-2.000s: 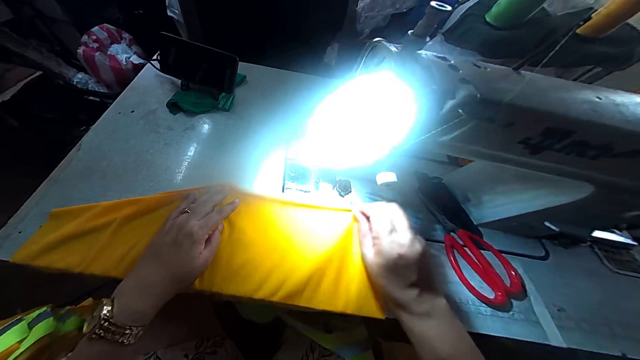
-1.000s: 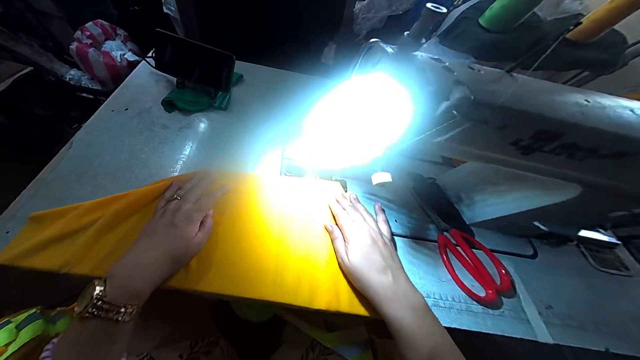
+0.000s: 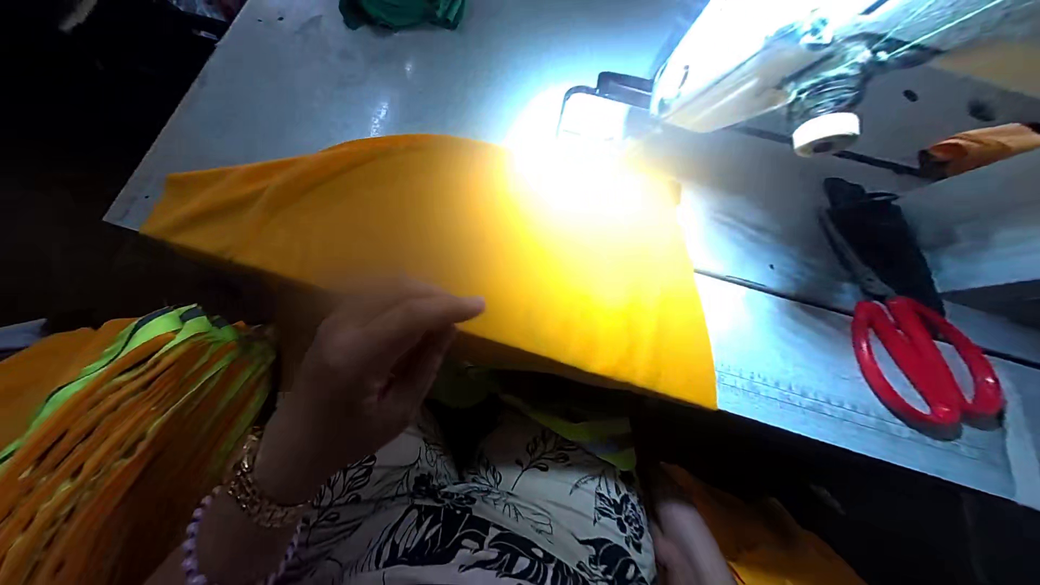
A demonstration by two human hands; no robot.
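Yellow fabric (image 3: 406, 211) lies over the front edge of the sewing machine table, its far part under the bright lamp of the sewing machine (image 3: 731, 73). My left hand (image 3: 382, 349), blurred and with a bracelet at the wrist, is at the fabric's near edge; whether it pinches anything I cannot tell. My right hand (image 3: 691, 536) is low at the bottom edge, beside my lap and below the table, mostly out of view. Red-handled scissors (image 3: 926, 366) lie on the table right of the fabric. Glare hides the needle area.
A dark green cloth (image 3: 402, 10) lies at the table's far side. Orange and neon-green fabric strips (image 3: 138, 439) are heaped at my left, and more orange fabric (image 3: 772, 528) hangs at lower right. A black item (image 3: 881, 236) lies by the scissors' blades.
My right hand has left the fabric and dropped below the table. My left hand has come off the fabric's top to its near edge. The view has moved down and closer.
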